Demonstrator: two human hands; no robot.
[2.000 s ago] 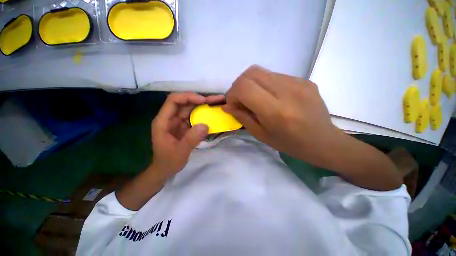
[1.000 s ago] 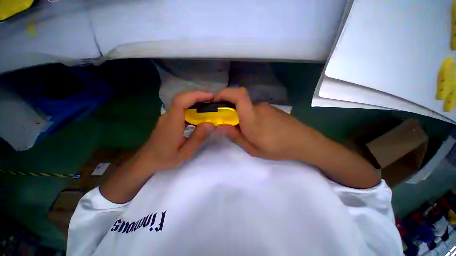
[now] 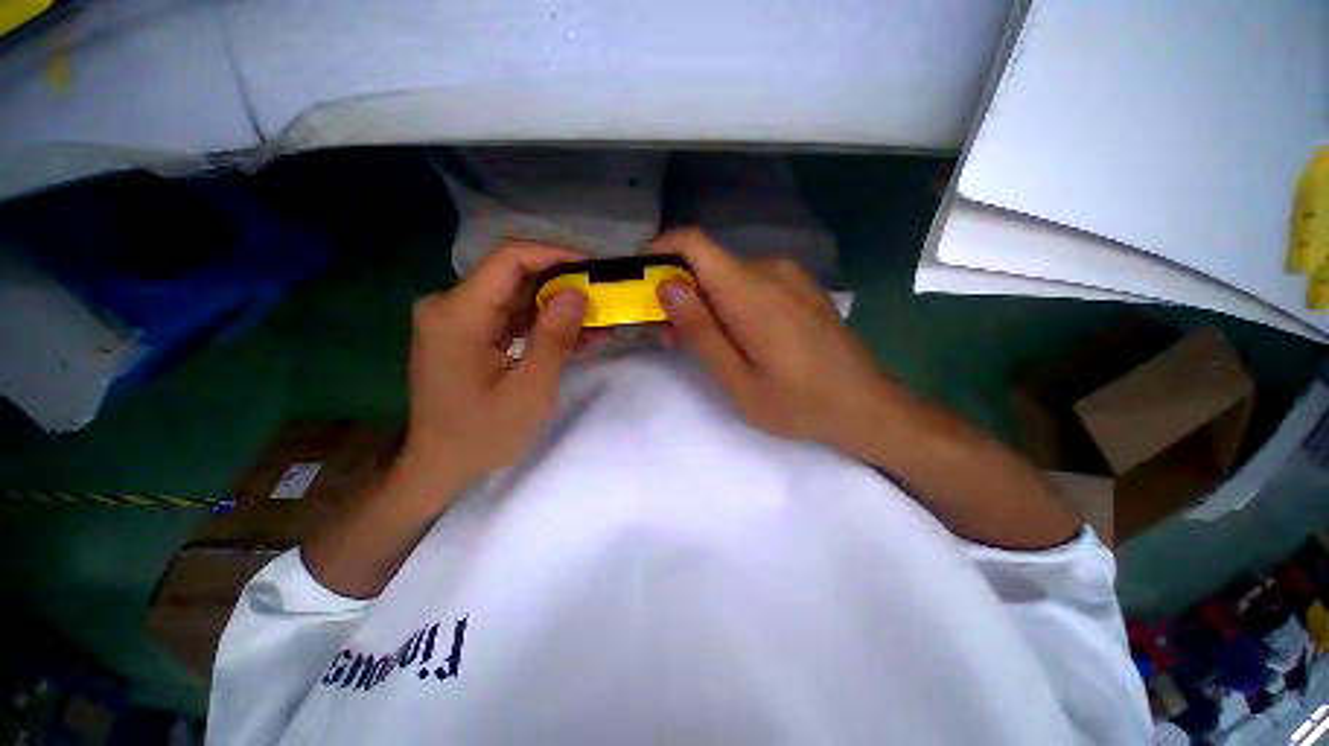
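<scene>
A fitted case is held over my lap, its yellow insert facing me inside a thin black rim, with the black hinge-like tab on the upper long edge. My left hand grips its left end, thumb on the yellow. My right hand grips its right end, thumb also on the yellow. The back of the case is hidden.
The white-covered bench runs across the top. Stacked white sheets lie at the right, with yellow inserts at the picture's edge. An open cardboard box is on the floor at right, another carton at left.
My right hand has moved from the case's upper right to grip its right end. The case is now tilted, showing its black tab. The view has shifted, and the tray cases have left the picture.
</scene>
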